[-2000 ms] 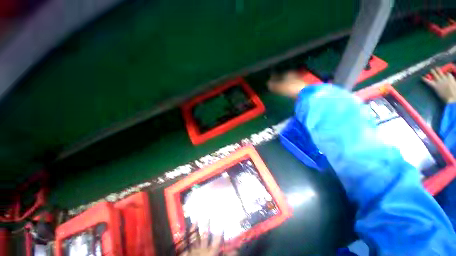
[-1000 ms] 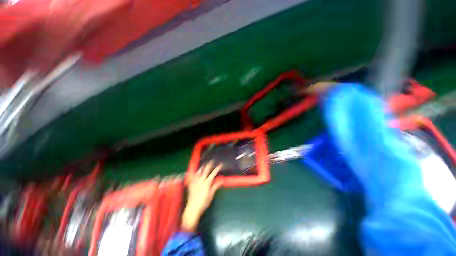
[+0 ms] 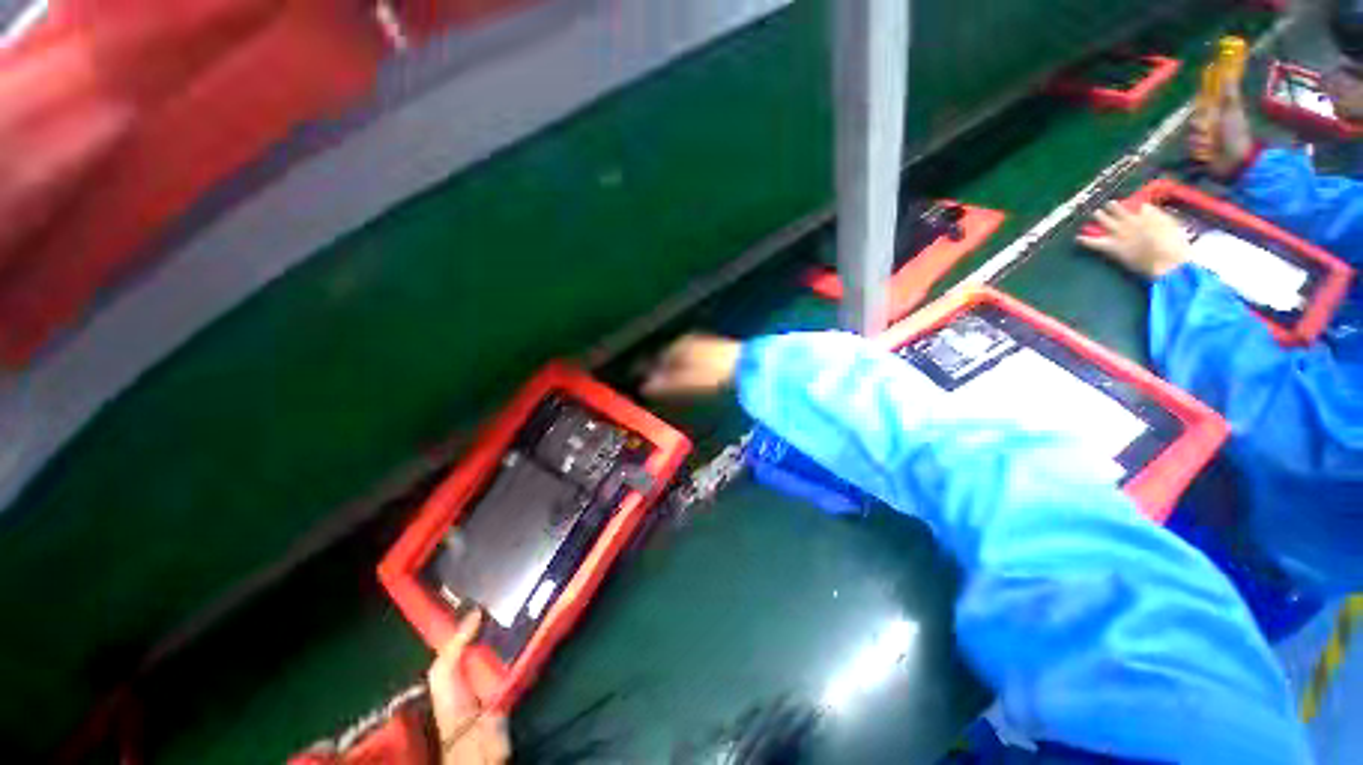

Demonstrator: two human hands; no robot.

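An opened tablet (image 3: 516,523) lies in a red frame (image 3: 434,516), tilted across the green surface and the white-flecked strip. Its grey battery fills the lower part, and small board parts show at the upper end. My left hand (image 3: 471,702), bare with a reddish cuff, grips the frame's near lower corner, thumb on top. My right hand (image 3: 695,366), at the end of a blue sleeve, is blurred just beyond the frame's upper right corner. Its fingers and any small thing in them cannot be made out.
A blue bin (image 3: 800,475) sits partly under my right sleeve. Another framed tablet (image 3: 1069,404) lies behind that arm. A grey post (image 3: 870,165) stands beyond. At the right, a person's hand (image 3: 1226,135) holds a yellow tool and a hand (image 3: 1144,236) touches a framed tablet.
The view has shifted. My left hand has gone from above the framed tablet to its lower corner. My right hand has left the rear frame it touched a second ago. The front frame is now more tilted.
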